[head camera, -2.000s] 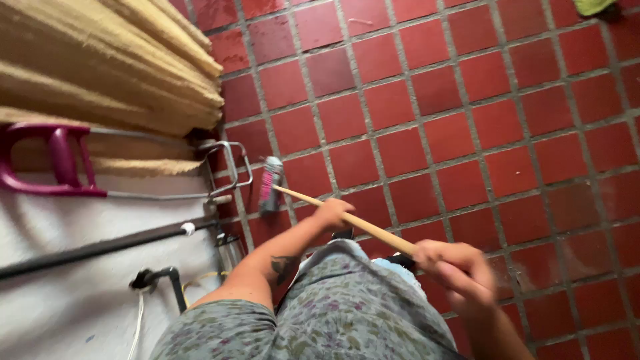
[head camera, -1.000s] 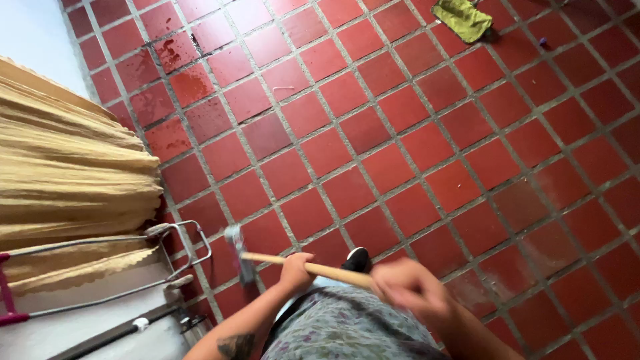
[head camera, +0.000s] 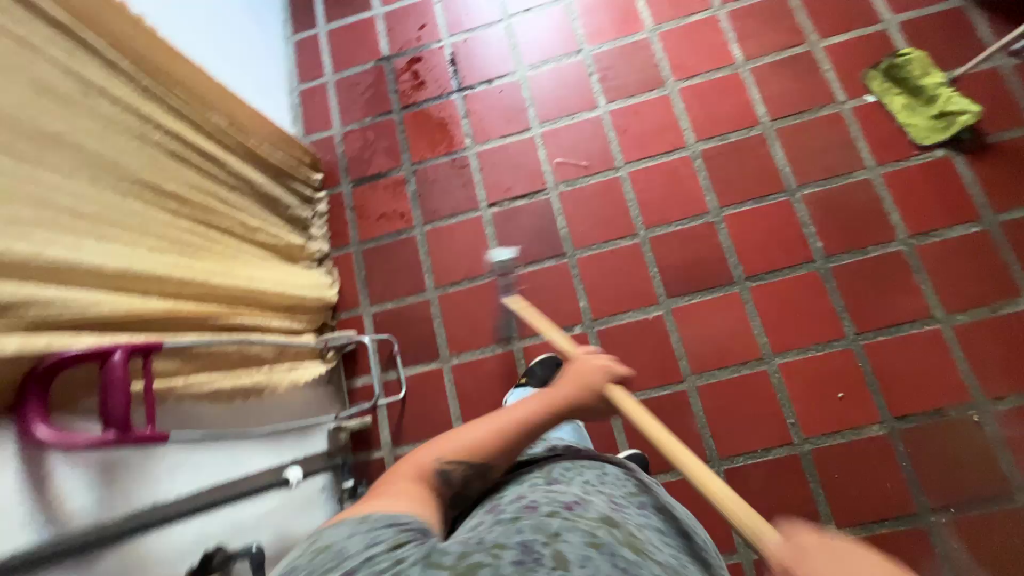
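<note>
A long-handled hammer or mallet (head camera: 672, 444) with a pale wooden handle slants across the head view; its metal head is blurred, above the red floor tiles. My left hand (head camera: 590, 379) is closed round the handle partway down from that head. Nearer the lower end, at the bottom right, my right hand (head camera: 832, 552) grips the same handle; it is blurred and partly cut off by the frame edge.
At left hangs a yellow curtain (head camera: 176, 216), with a purple-handled hacksaw (head camera: 116, 396) and a dark metal bar (head camera: 176, 506) below it. A green cloth (head camera: 920, 96) on a stick lies at upper right. My shoe (head camera: 541, 370) stands under the handle.
The hammer's head has swung away from the hacksaw and curtain side, out over the tiles. My right hand has moved toward the lower right. Both hands remain on the handle.
</note>
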